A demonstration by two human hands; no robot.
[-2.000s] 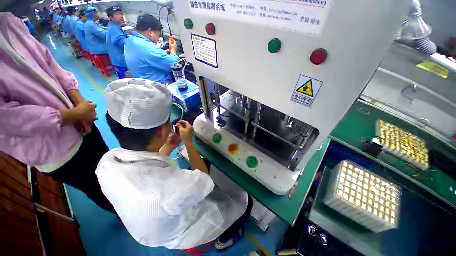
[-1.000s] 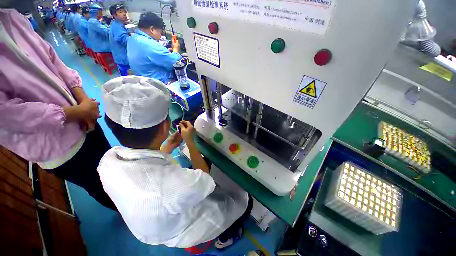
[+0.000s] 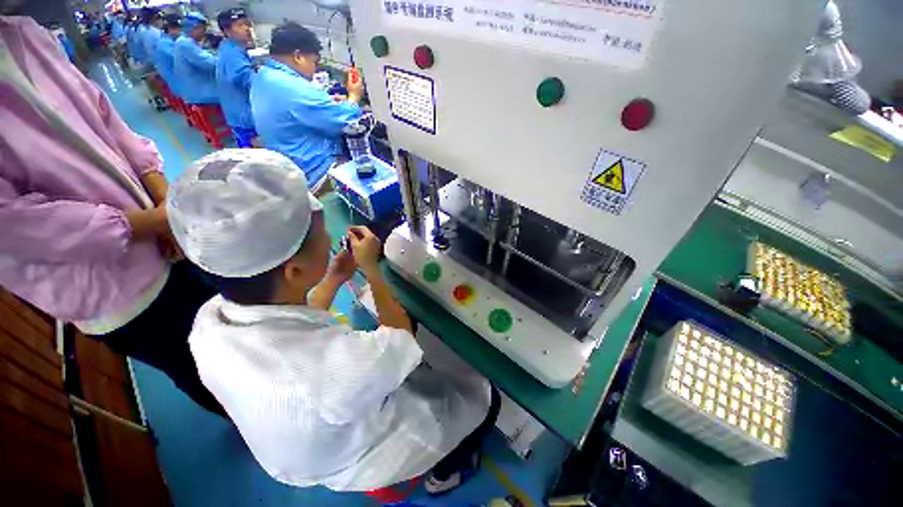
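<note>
Neither of my hands is in the picture. In front of me stands a large white press or test machine (image 3: pixel 505 119) with an open front bay (image 3: pixel 515 248) holding shiny rods. Its front panel has two green round buttons (image 3: pixel 500 320) and a red knob on a yellow ring (image 3: pixel 463 293) between them. A seated person in a white smock and cap (image 3: pixel 297 386) is at its left front. That person's raised hands (image 3: pixel 358 248) hold a small dark part near the face, too small to name surely.
A standing person in pink (image 3: pixel 79 198) is at the left. Workers in blue (image 3: pixel 297 109) sit along the line behind. A blue control box (image 3: pixel 366 188) with a clear cylinder (image 3: pixel 360 149) stands left of the machine. Stacked parts trays (image 3: pixel 728 391) and another tray (image 3: pixel 802 292) lie at the right.
The seated person's head has turned and moved left, showing more of the face's side. The raised hands have shifted slightly left and up. The standing person's hands are now largely hidden behind the cap.
</note>
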